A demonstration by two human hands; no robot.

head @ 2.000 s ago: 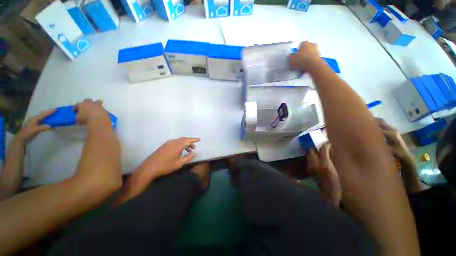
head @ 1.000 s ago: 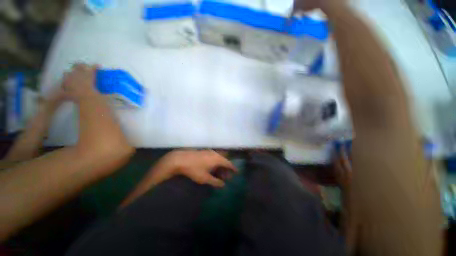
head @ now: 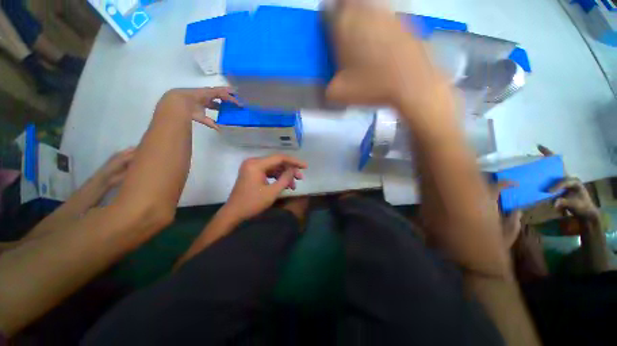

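My right hand [head: 369, 54] grips the right end of a closed blue-topped retail carton [head: 277, 51], held above the table and blurred. My left hand [head: 270, 179] is empty, fingers loosely curled, at the table's front edge. An open carton [head: 383, 138] lies right of centre, partly hidden by my right forearm. Behind it is another open carton [head: 467, 57] with a ridged, whitish part [head: 507, 80] at its right end; what that part is, I cannot tell.
A person's hand [head: 203, 105] from the left touches a closed carton [head: 260, 128]. Hands at the right hold a blue box [head: 533, 181]. More cartons stand at the back [head: 206, 40] and left edge [head: 51, 172] of the white table [head: 142, 74].
My right hand has come back from the row and now holds a carton. My left hand has risen slightly to the table edge. The left person's hand has moved right. The view has shifted.
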